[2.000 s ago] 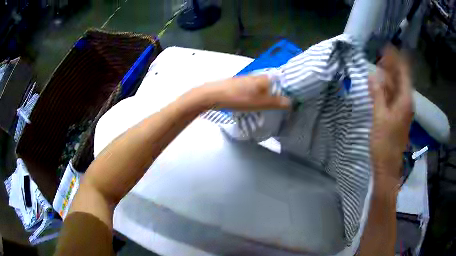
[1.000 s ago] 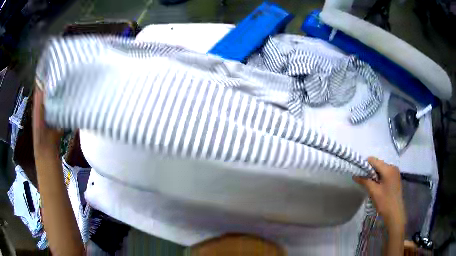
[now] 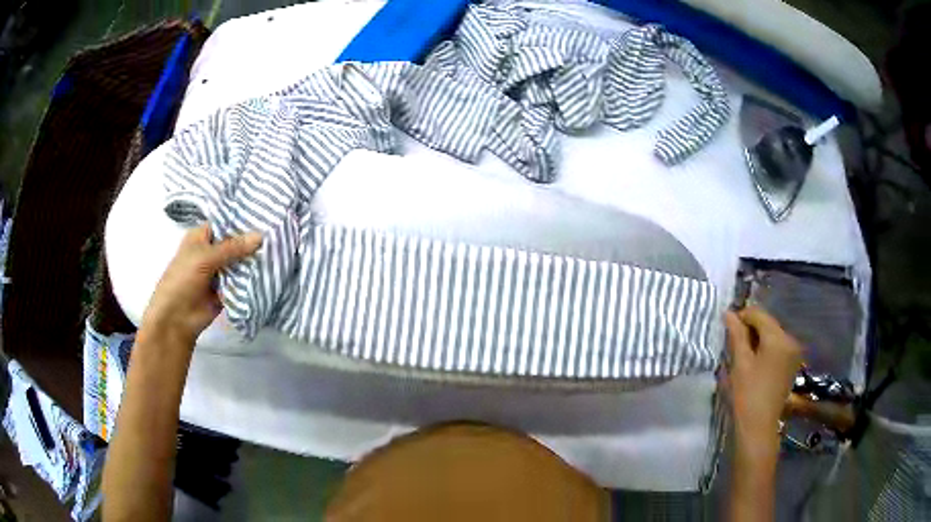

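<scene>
A white and grey striped garment [image 3: 500,306] has one long flat tube laid across the padded board [image 3: 613,219]; the rest is bunched at the left and trails toward the far side. My left hand [image 3: 189,280] grips the bunched part, thumb on top. My right hand [image 3: 761,352] is at the tube's right end, its fingers closed at the edge; the fingertips are small. The steam iron [image 3: 817,413] is beside my right hand, partly hidden behind it, wooden handle showing.
A crumpled striped heap [image 3: 561,66] lies at the far side near a blue board [image 3: 403,31]. A flat pointed metal piece [image 3: 781,163] lies at the right, above a dark pad [image 3: 812,316]. A narrow white padded board [image 3: 786,41] is far right. A brown basket [image 3: 61,194] stands left.
The striped tube, held raised and stretched between my hands a second ago, now lies flat on the board. My left hand has moved right and down to the bunched part. The iron has come into view.
</scene>
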